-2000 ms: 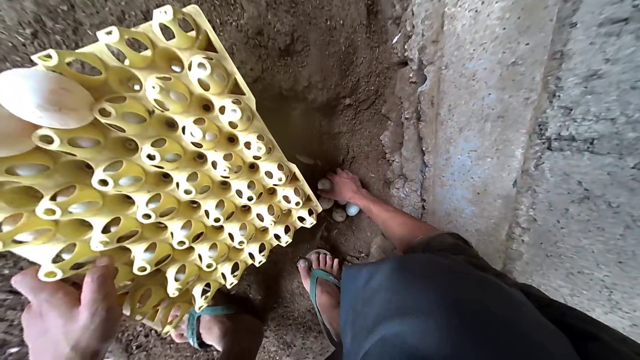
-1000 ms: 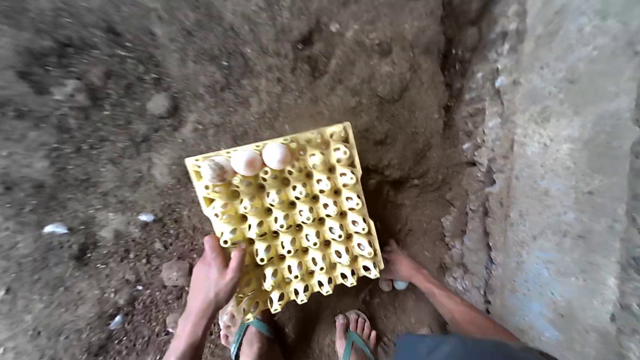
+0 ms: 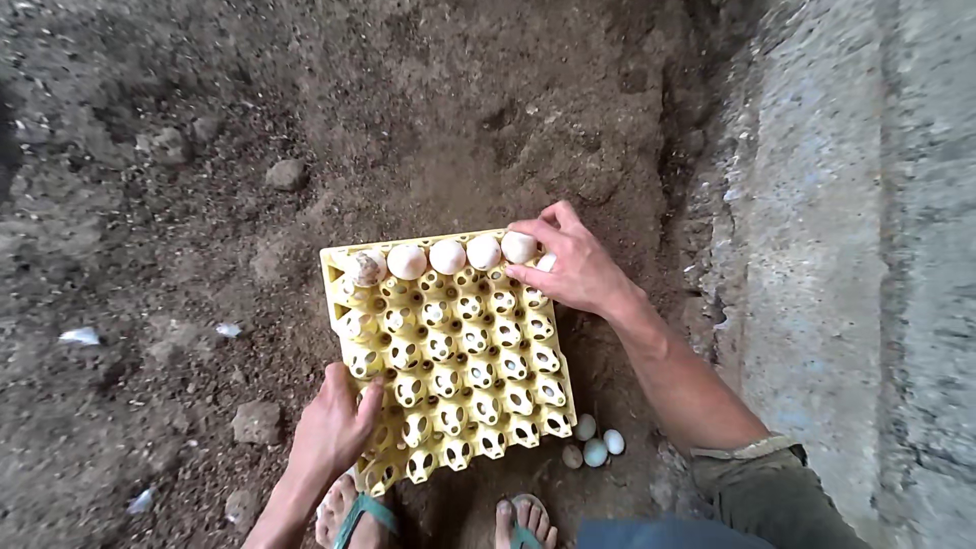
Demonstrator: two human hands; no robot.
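A yellow plastic egg tray is held over the dirt floor. My left hand grips its left edge near the lower corner, thumb on top. Along the far row sit several whitish eggs; the leftmost egg has dark dirt on it. My right hand is at the far right corner, its thumb and fingers around an egg at the row; another egg shows partly beneath the palm. On the ground off the tray's near right corner lies a small group of eggs, one of them brownish.
My feet in green flip-flops stand just below the tray. A concrete ledge runs along the right side. Stones and white feathers lie on the dirt at the left.
My right hand has come up from the eggs on the ground to the tray's far right corner. The far row holds more eggs than the three seen one second ago.
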